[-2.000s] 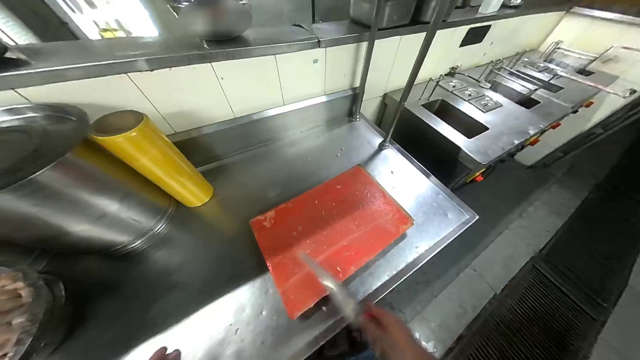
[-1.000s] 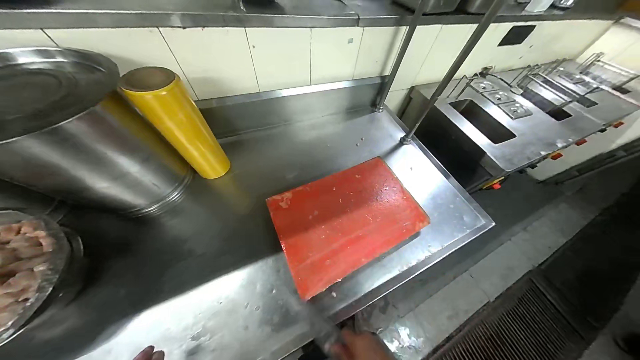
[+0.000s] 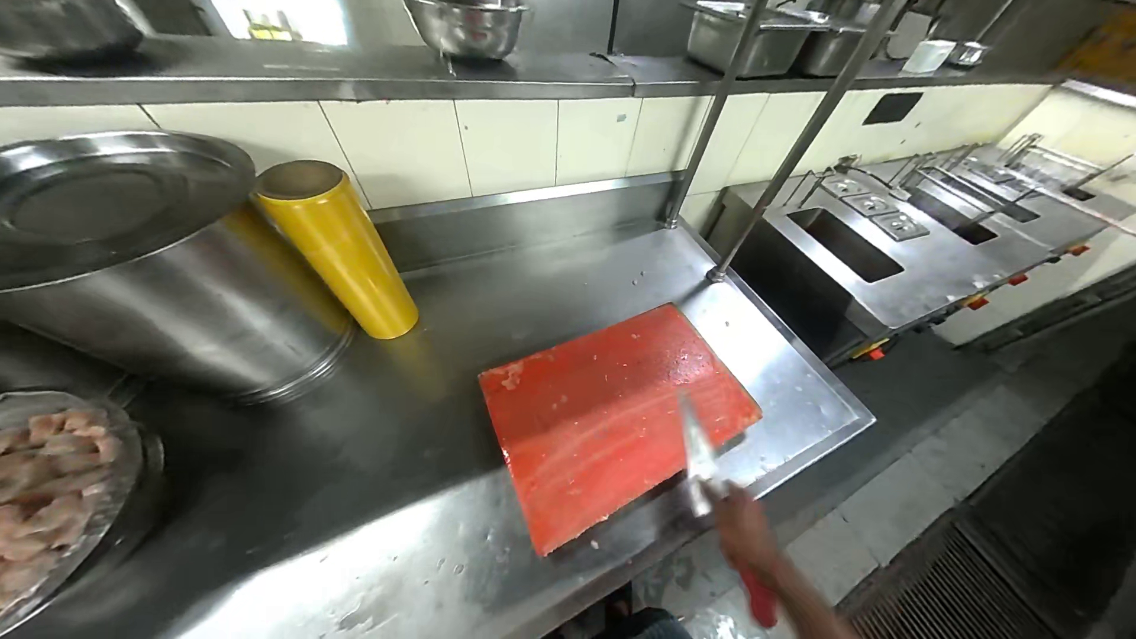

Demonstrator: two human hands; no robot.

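Note:
My right hand [image 3: 745,534] is closed around a knife; its red handle end shows below the fist, and its metal blade [image 3: 697,444] points up over the lower right edge of a red cutting board [image 3: 612,417]. Small pale scraps lie on the board, which rests on a steel worktable [image 3: 408,461]. My left hand is out of the frame. At the left edge stands a metal bowl [image 3: 133,479] of cut, pale pink raw meat [image 3: 53,488].
A large lidded steel pot [image 3: 177,302] stands at the left, with a yellow roll [image 3: 342,253] upright beside it. Two metal posts [image 3: 728,115] rise at the table's back right. Steel pans [image 3: 745,44] sit on the shelf. Beyond is a steel cooking counter [image 3: 923,266].
The knife, low by the board's near corner one second ago, is now over its right part with my right hand. My left fingertips, at the bottom edge before, are out of view.

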